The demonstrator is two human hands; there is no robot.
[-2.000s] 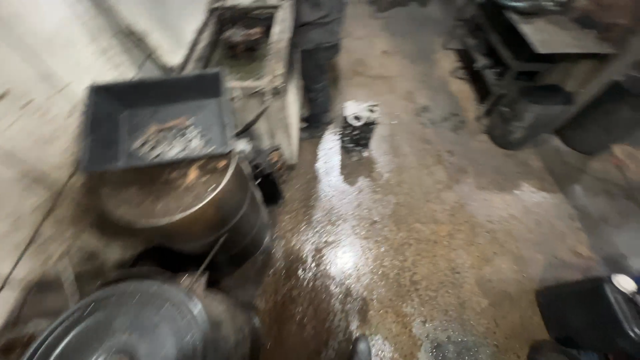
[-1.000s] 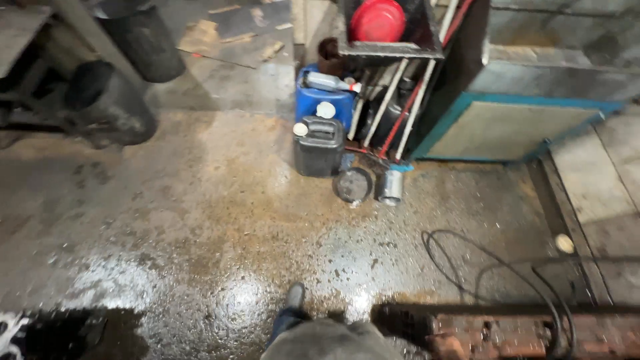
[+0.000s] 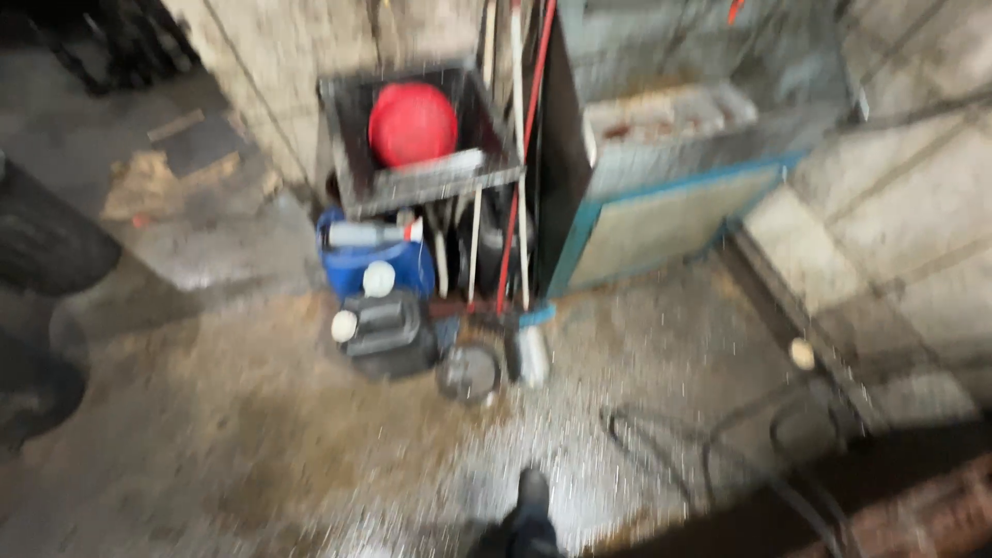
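Note:
Neither my left hand nor my right hand shows in the head view. My shoe (image 3: 533,488) is on the wet floor at the bottom centre. Ahead of it stand a dark plastic canister (image 3: 391,341) with a pale cap and a blue canister (image 3: 418,267), on which a bottle with a red end lies. A round dark container (image 3: 468,373) sits beside the dark canister. Above them, a red round basin or bowl (image 3: 413,125) rests in a black tray (image 3: 353,147). Motion blurs the picture.
Long red and white handles (image 3: 508,256) lean beside a cabinet with a blue-edged panel (image 3: 674,221). A hose or cable (image 3: 659,434) loops across the floor at the right. Dark bins (image 3: 46,232) stand at the left, near cardboard scraps (image 3: 147,182).
The view has swung to the right over the two seconds and moved closer to the canisters and cabinet. My shoe shows farther right than one second ago.

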